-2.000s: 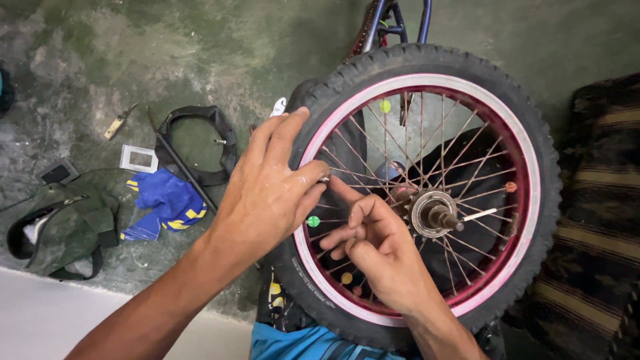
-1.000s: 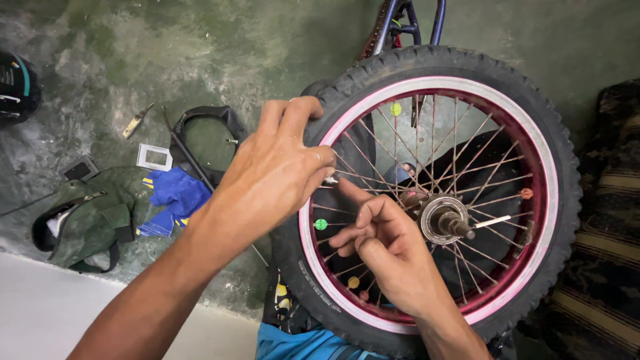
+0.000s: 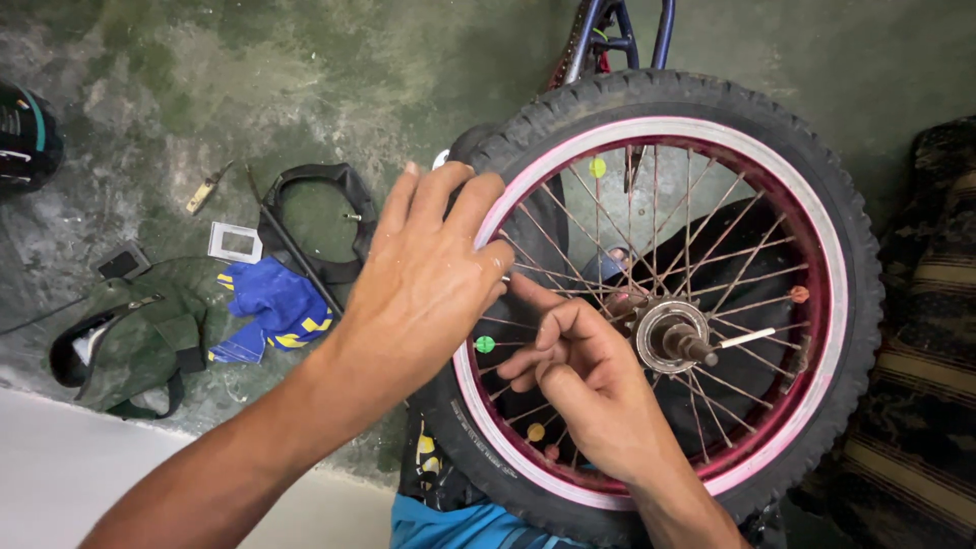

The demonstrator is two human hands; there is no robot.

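Observation:
A bicycle wheel with a knobby black tire (image 3: 858,282) and a pink and white rim (image 3: 827,366) lies in front of me. Near its left inner rim, my left hand (image 3: 435,252) bends over the rim, thumb and fingers close together around a small metal piece (image 3: 505,279), perhaps the valve stem; most of it is hidden. My right hand (image 3: 595,381) is over the spokes, its index fingertip beside that piece, the other fingers curled. To its right sits the hub with its threaded axle (image 3: 686,343). Colored round beads, one of them green (image 3: 484,345), sit on the spokes.
On the floor at left are a black inner tube (image 3: 366,206), a pump-like black rod (image 3: 301,263), a blue and yellow cloth (image 3: 278,297), a green bag or cap (image 3: 141,343) and a small knife-like tool (image 3: 204,194). A blue bicycle frame (image 3: 625,38) stands beyond the wheel; patterned fabric (image 3: 915,381) lies right.
Both hands stay close together at the left rim, with only small finger shifts. The view has shifted slightly.

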